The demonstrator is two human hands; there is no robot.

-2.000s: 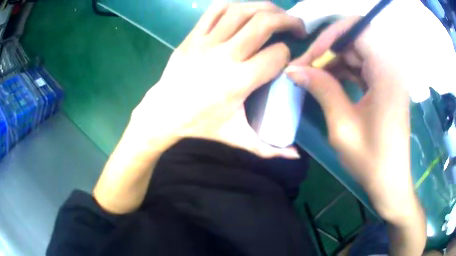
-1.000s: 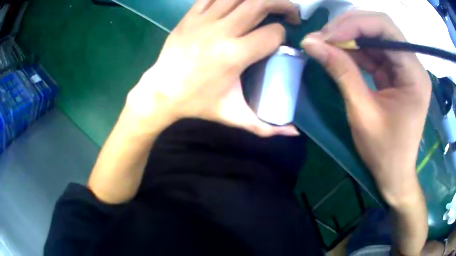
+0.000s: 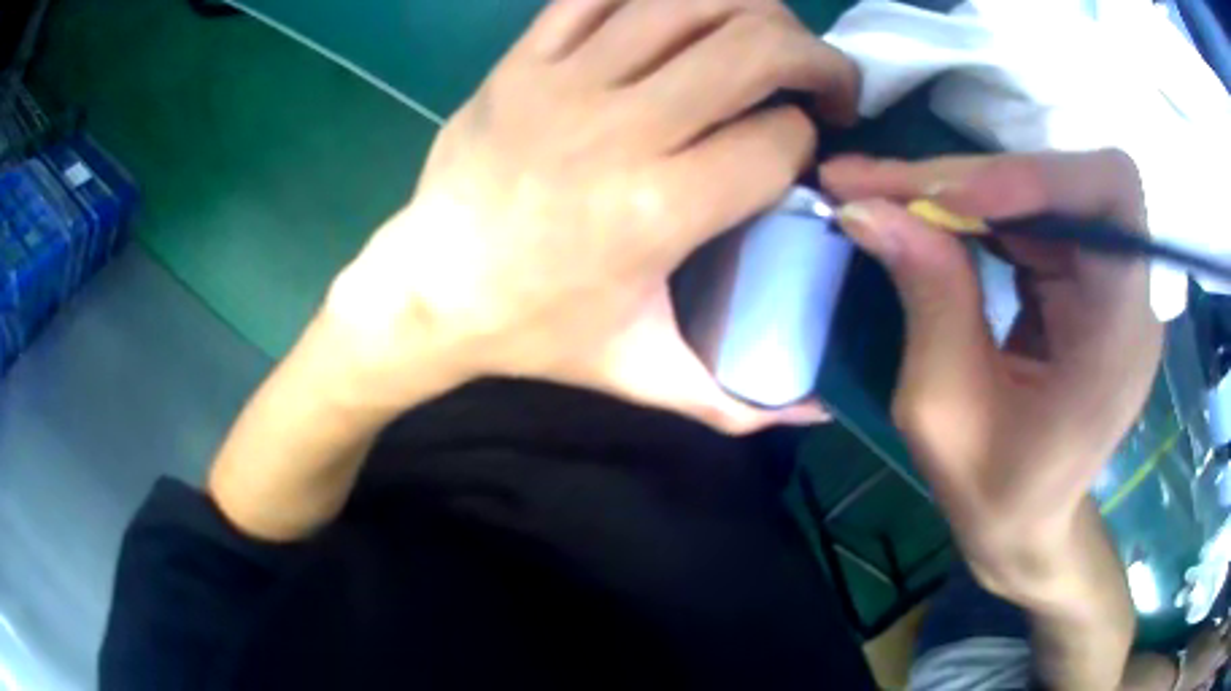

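Observation:
A pale blue-grey rounded housing [image 3: 783,304] is held in my left hand [image 3: 581,216], between the fingers at its upper end and the thumb at its lower end. My right hand [image 3: 1019,297] pinches a slim black-handled tool [image 3: 1100,238] with a gold-yellow band. The fingertips are at the housing's upper right end, and the tool's tip is mostly hidden by them. A crumpled white cloth [image 3: 999,61] lies behind my right hand.
The green bench edge runs diagonally under my hands. Blue crates [image 3: 54,230] stand on the floor at the far left. Dark metal legs [image 3: 864,554] show below the bench. Another person's hand [image 3: 1195,661] and sleeve are at the lower right.
Since one second ago, both hands and the housing appear lower in the view. The right fingertips have come closer to the housing's upper end. More folds of the white cloth show.

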